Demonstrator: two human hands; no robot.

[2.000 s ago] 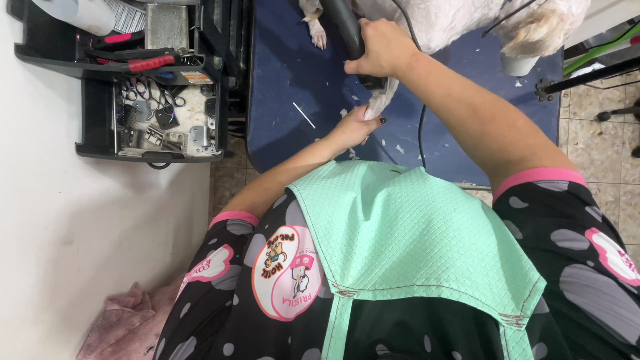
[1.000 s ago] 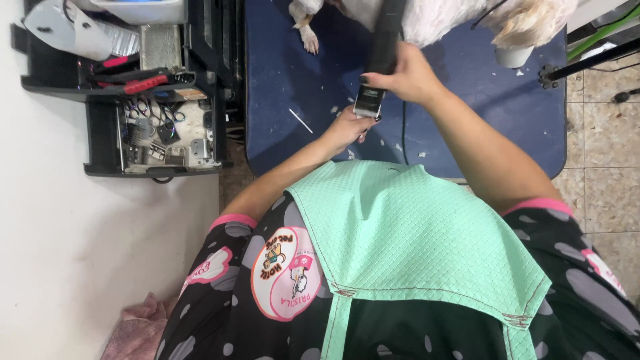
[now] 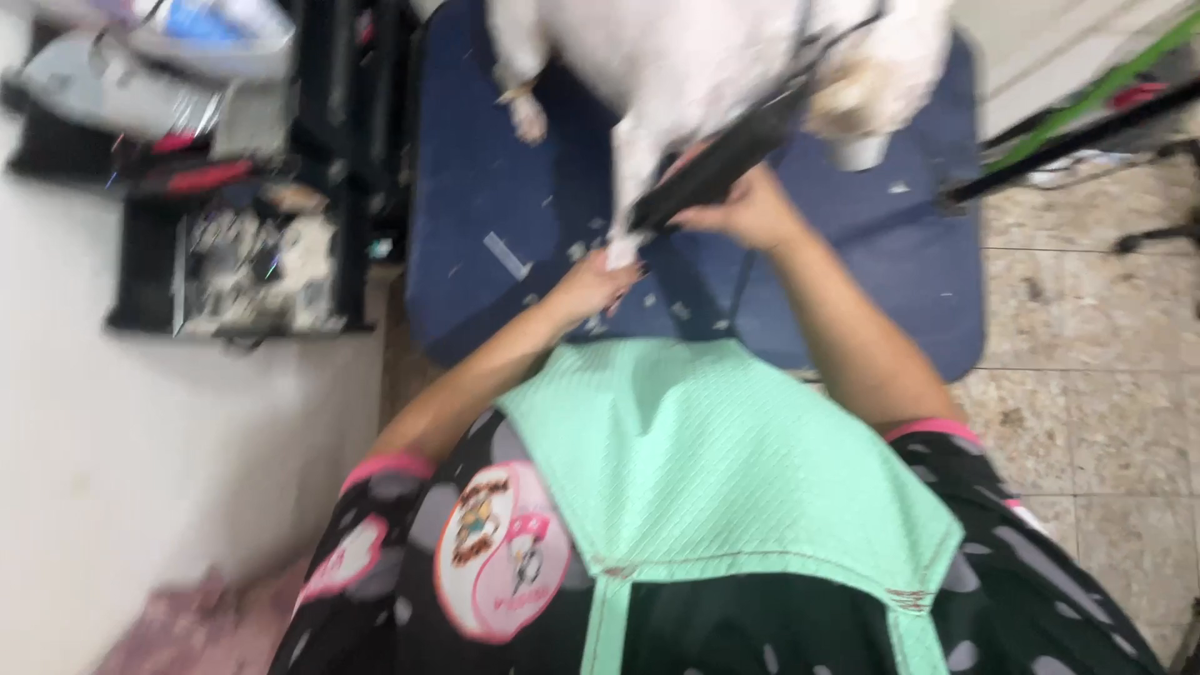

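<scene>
A white dog (image 3: pixel 647 56) stands on a blue grooming table (image 3: pixel 459 216), its head partly out of view at the top. My left hand (image 3: pixel 595 286) holds the lower end of one of its legs (image 3: pixel 633 178) by the paw. In my right hand (image 3: pixel 745 206) is a black electric clipper (image 3: pixel 717 173), tilted, its head end against or close beside that leg just above the paw. The cord hangs down past my right wrist. Small tufts of cut hair lie around my left hand. The view is blurred, so the blade is not clear.
At the left, a black tool case (image 3: pixel 150 272) has an open drawer of small metal parts, with red-handled tools (image 3: pixel 211 176) above. A pale strip (image 3: pixel 506 255) lies on the table. A black arm (image 3: pixel 1078 145) reaches the table's right edge.
The clipper has swung from nearly upright to a slant, its body now up to the right. More of the dog's leg shows between the clipper and its body. The view has shifted.
</scene>
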